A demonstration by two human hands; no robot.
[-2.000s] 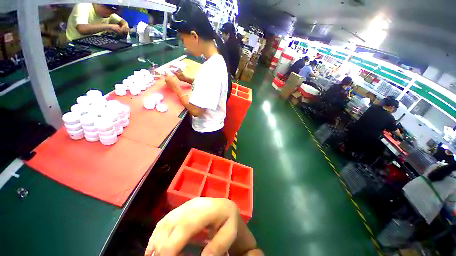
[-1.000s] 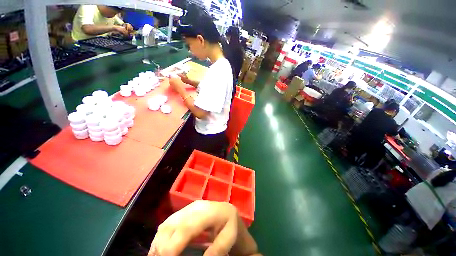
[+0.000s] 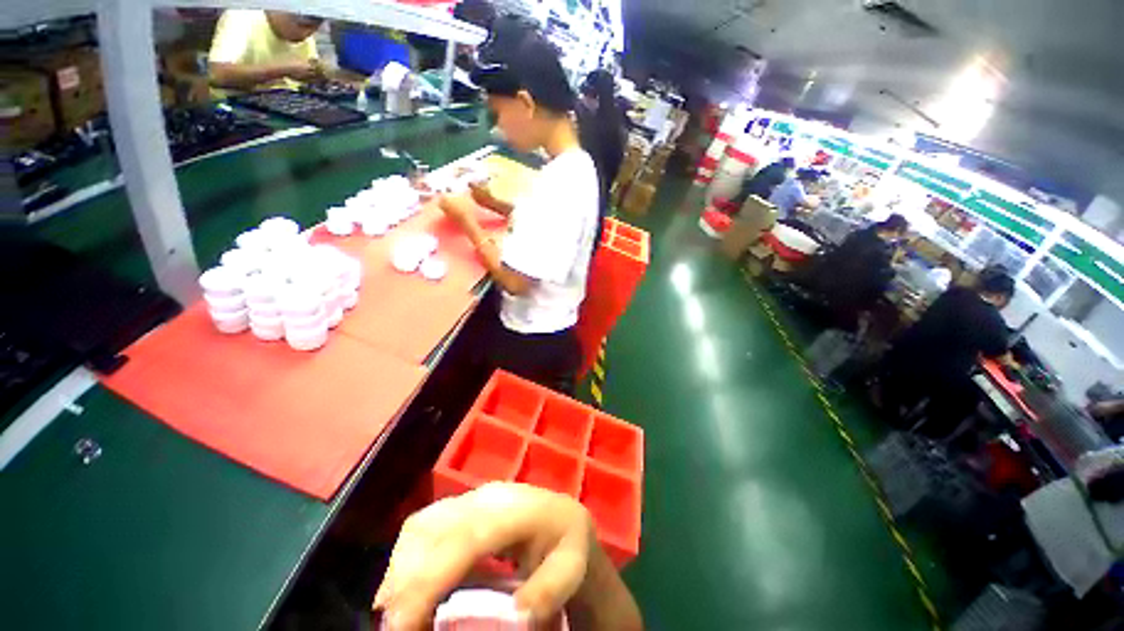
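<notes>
My right hand (image 3: 493, 542) is at the bottom centre, partly cut off by the lower edge. Its fingers and thumb curl around a white round unit (image 3: 481, 610), of which only the upper part shows. My left hand is not in view. Several white round units (image 3: 284, 290) stand in a stacked cluster on the red-orange mat (image 3: 277, 401) at the left. A small clear part (image 3: 86, 451) lies on the green bench (image 3: 173, 530).
A red divided crate (image 3: 536, 438) stands just beyond my right hand. A person in a white shirt (image 3: 555, 234) works at the bench ahead, near more white units (image 3: 376, 203). A white post (image 3: 146, 173) rises at the left. A green aisle lies right, with other workers beyond.
The view has shifted, so the bench and crate appear slightly further right. The white unit now shows between the fingers and thumb of my right hand.
</notes>
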